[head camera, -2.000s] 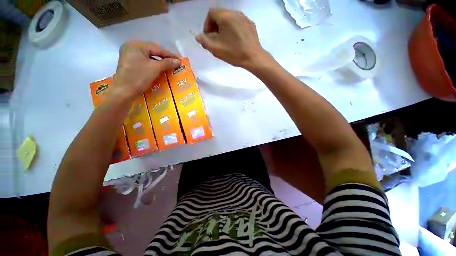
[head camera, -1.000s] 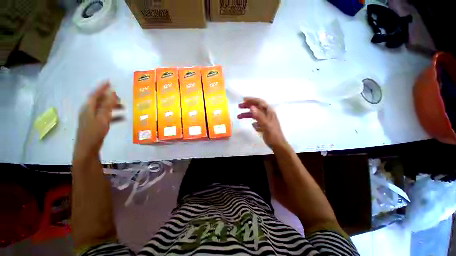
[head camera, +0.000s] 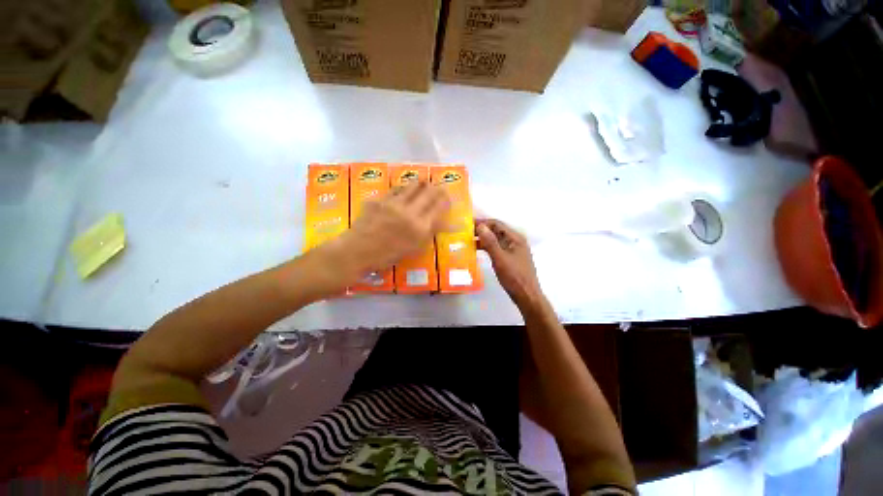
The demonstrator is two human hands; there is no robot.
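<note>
Four orange-yellow retail boxes (head camera: 460, 262) lie side by side in a row on the white table, narrow 12V sides up. My left hand (head camera: 399, 225) reaches across the row from the left, its slightly blurred fingers spread over the two right boxes; it hides the middle parts of the boxes. My right hand (head camera: 505, 254) is at the right side of the rightmost box, fingers bent and fingertips at its edge. Whether it grips the box I cannot tell. A clear tape roll (head camera: 705, 222) stands to the right, with a strip leading left towards the boxes.
Brown shipping cartons (head camera: 373, 44) stand at the back. A second tape roll (head camera: 211, 39) is at the back left, a yellow pad (head camera: 98, 245) at the left. A crumpled clear wrapper (head camera: 629, 131), a black object (head camera: 736, 107) and an orange-red basin (head camera: 804, 237) are at the right.
My left hand has moved from left of the row to over the boxes. My right hand has closed in to the rightmost box. The view has shifted, showing more of the table's back.
</note>
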